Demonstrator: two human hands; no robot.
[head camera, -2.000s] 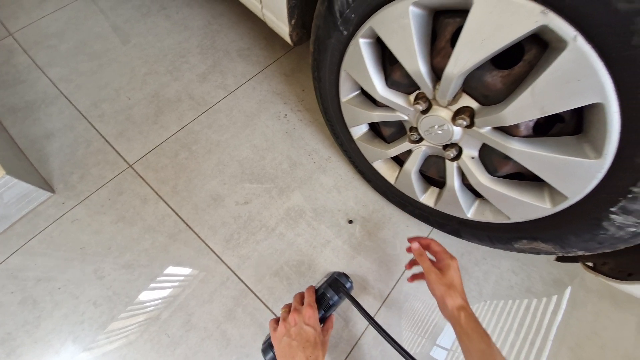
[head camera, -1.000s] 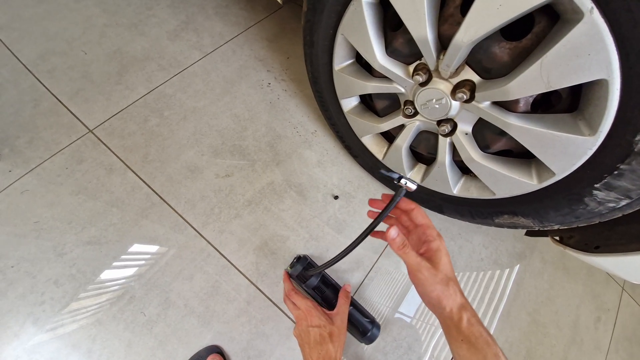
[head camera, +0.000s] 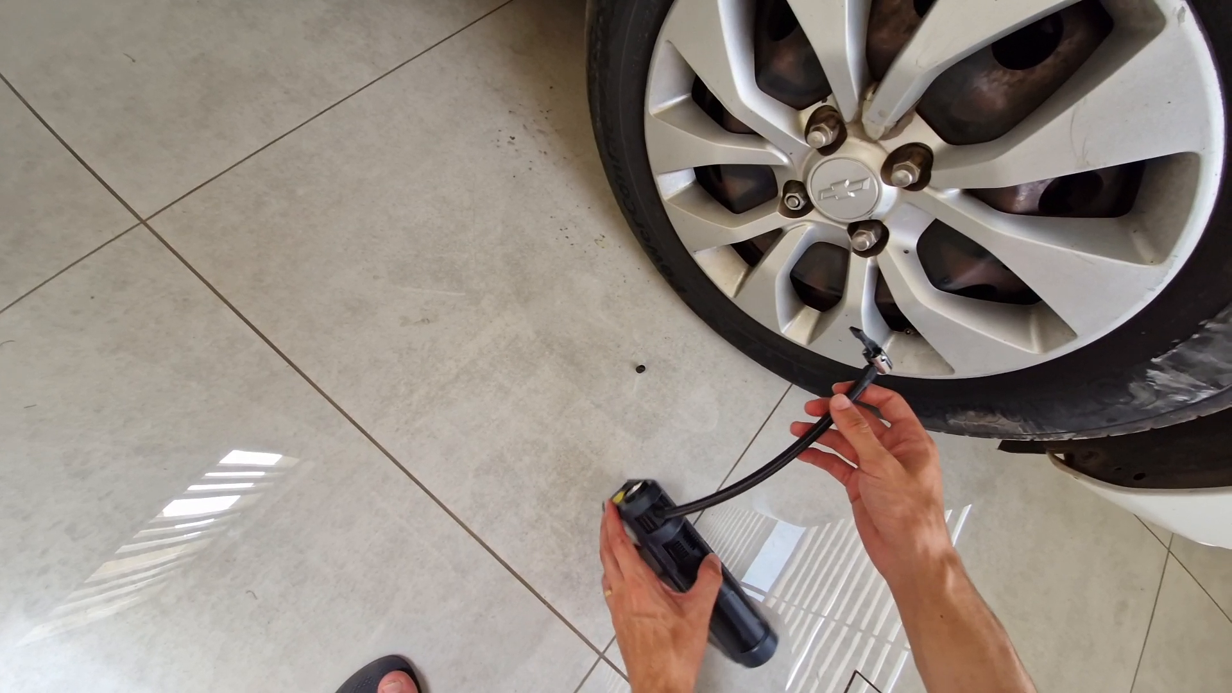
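Note:
My left hand (head camera: 659, 602) grips a black cylindrical portable air pump (head camera: 698, 573), held at a slant over the floor. A black rubber hose (head camera: 760, 474) curves from the pump's upper end up to my right hand (head camera: 881, 452), which pinches it between thumb and fingers near its far end. The metal chuck with a black lever (head camera: 876, 354) at the hose tip is in front of the lower rim of the silver alloy wheel (head camera: 847, 188). Whether the chuck touches the rim or a valve, I cannot tell.
The black tire (head camera: 635, 207) surrounds the wheel, scuffed at lower right. A small black cap-like piece (head camera: 640, 369) lies on the grey tiled floor (head camera: 385, 318). A white body panel (head camera: 1155, 500) is at the right edge. A foot in a dark sandal (head camera: 385, 676) shows at the bottom.
My right hand was empty two seconds ago and now holds the hose. The chuck has moved from beside the tire's lower edge to in front of the rim.

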